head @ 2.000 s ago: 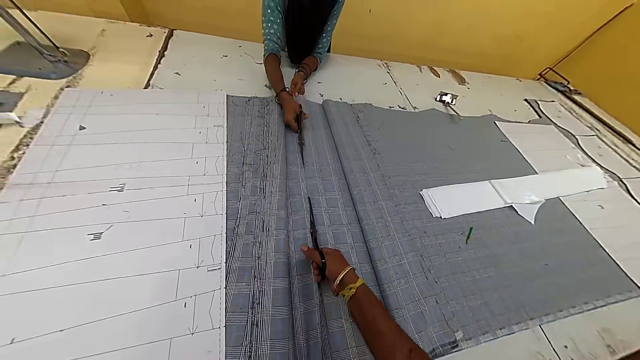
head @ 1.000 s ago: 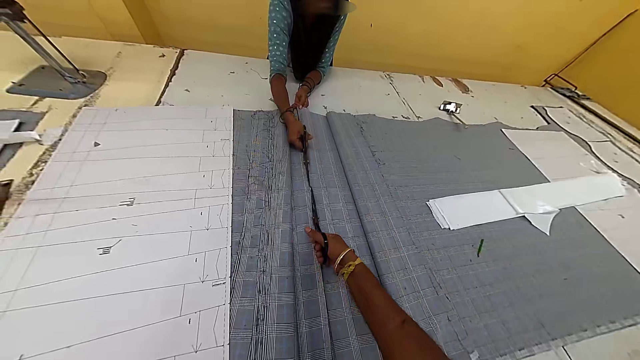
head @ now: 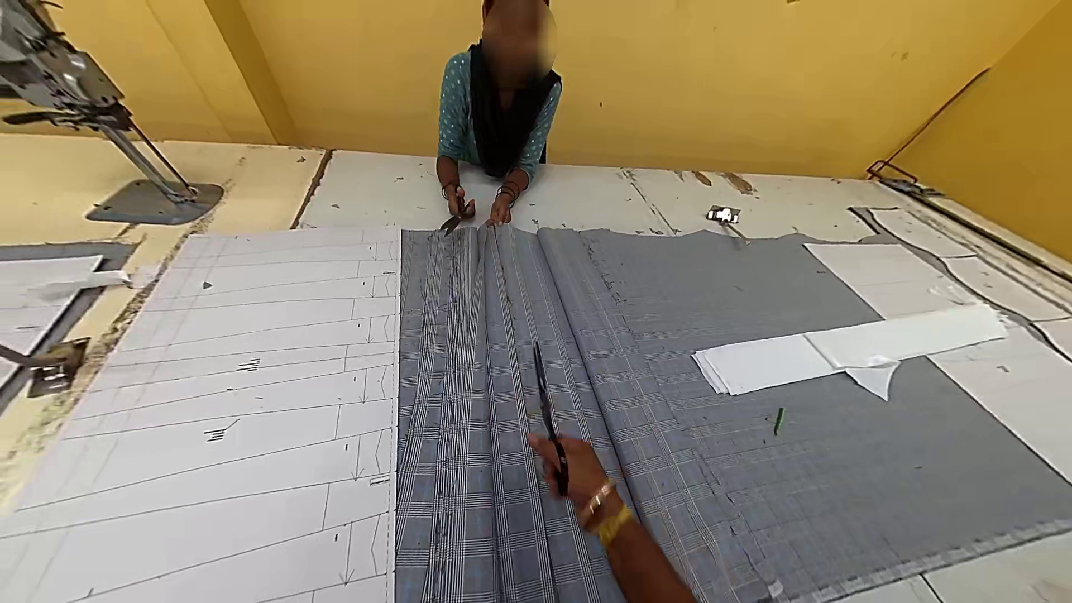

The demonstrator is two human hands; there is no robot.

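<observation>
My right hand point(head: 578, 473), with bangles and a yellow band at the wrist, grips dark metal scissors point(head: 546, 394), whose blades point away from me over grey checked fabric point(head: 519, 519). The fabric lies in lengthwise folds. My left hand is out of the picture. At the table's far edge a person in a dotted teal top holds another pair of scissors point(head: 453, 224) in one hand point(head: 458, 203); their other hand point(head: 500, 213) touches the far end of the folds.
A paper pattern marker point(head: 251, 402) with drawn lines lies left of the folds. On the right, folded white paper strips point(head: 762, 362) and a small green object point(head: 780, 420) rest on grey fabric. A cutting machine point(head: 155, 201) stands at the far left, and a metal clamp point(head: 724, 215) sits at the back.
The other person's scissors have moved from over the folds back to the far fabric edge, to the left. My scissors have come away from that person's. The view has tilted up.
</observation>
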